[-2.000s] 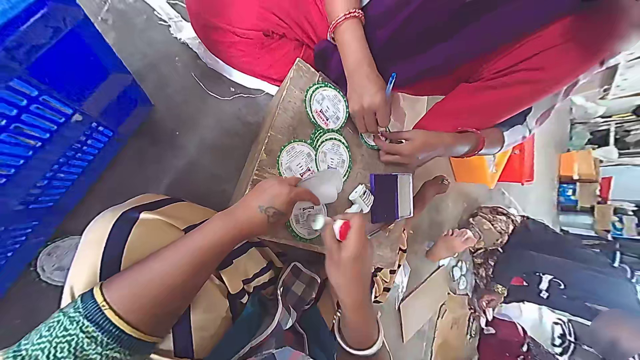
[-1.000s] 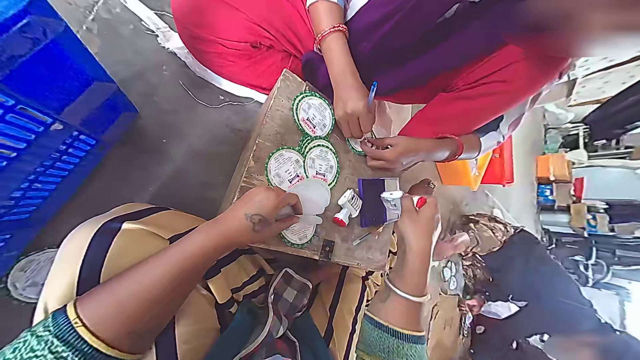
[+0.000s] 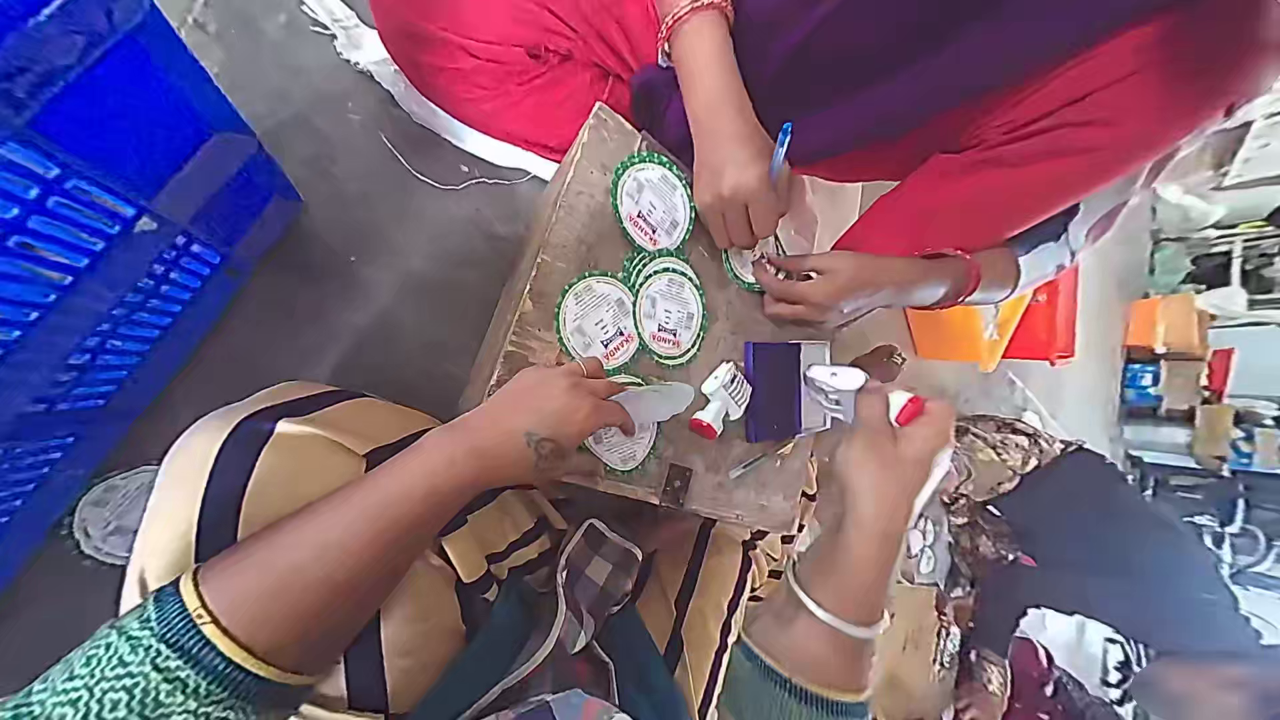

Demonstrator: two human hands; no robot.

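My left hand (image 3: 560,405) rests at the near left of a wooden board (image 3: 520,330), its fingers on a translucent white disc (image 3: 655,402) over a round printed label with a green edge (image 3: 625,448). A white stamp with a red-ended handle (image 3: 836,380) is in my right hand (image 3: 890,440), its head over the right side of an open ink pad (image 3: 773,392). Another white and red stamp (image 3: 722,397) lies left of the pad. Several more green-edged round labels (image 3: 670,315) lie farther back, some overlapping.
Across the board, a co-worker's hands (image 3: 740,190) hold a blue pen (image 3: 781,150) and a round label. A blue plastic crate (image 3: 150,215) stands at left. Orange (image 3: 965,330) and red containers are at right, near another person in dark clothing (image 3: 1090,550).
My right hand has moved away from the label by my left hand, rightward to the ink pad, with the stamp in it. My left hand stays at the translucent disc.
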